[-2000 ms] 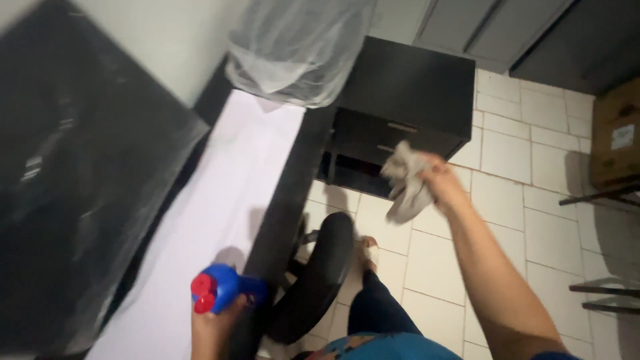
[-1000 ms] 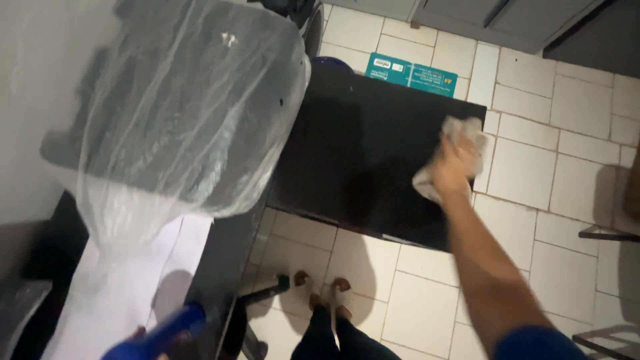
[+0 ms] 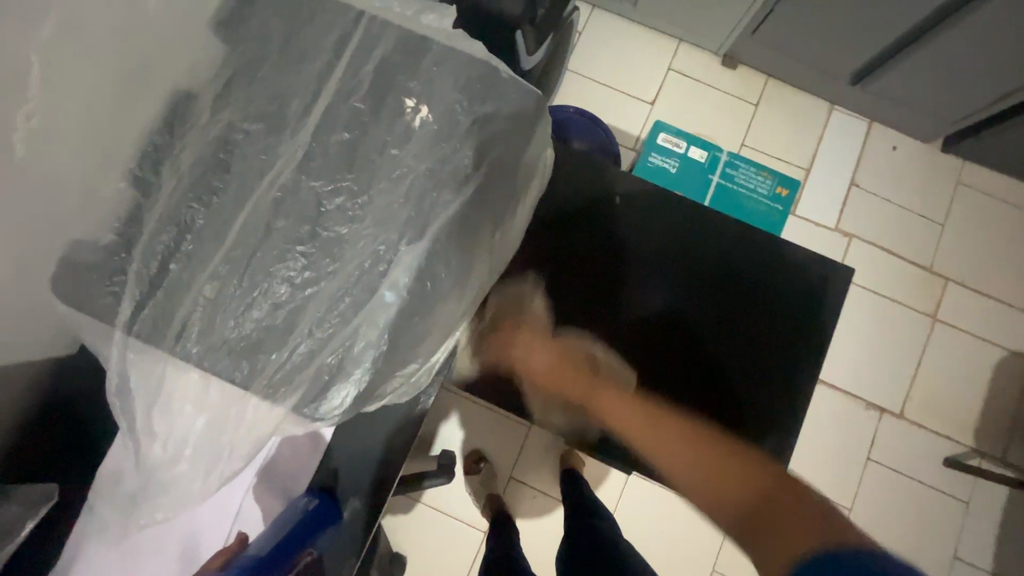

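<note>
My right hand point(image 3: 532, 352), blurred by motion, holds a light-coloured cloth point(image 3: 576, 384) against the top of a black cabinet point(image 3: 696, 304), near its left side. At the bottom left my left hand point(image 3: 224, 556) is partly in view, its fingers around a blue bottle point(image 3: 292, 532). That bottle is over the dark desk edge, beside a white sheet point(image 3: 104, 512). Just left of my right hand, a clear plastic bag point(image 3: 336, 216) covers a large dark, flat object.
Behind the cabinet lie a teal A4 paper package point(image 3: 720, 176) and a round dark blue object point(image 3: 584, 132). Grey cabinet doors point(image 3: 864, 48) stand at the top right. A black chair leg point(image 3: 424, 472) shows beside my feet on the tiled floor point(image 3: 880, 344).
My right hand has moved with the cloth from the right end of the black cabinet top to its left side. The view has shifted toward the cabinet and plastic-covered object.
</note>
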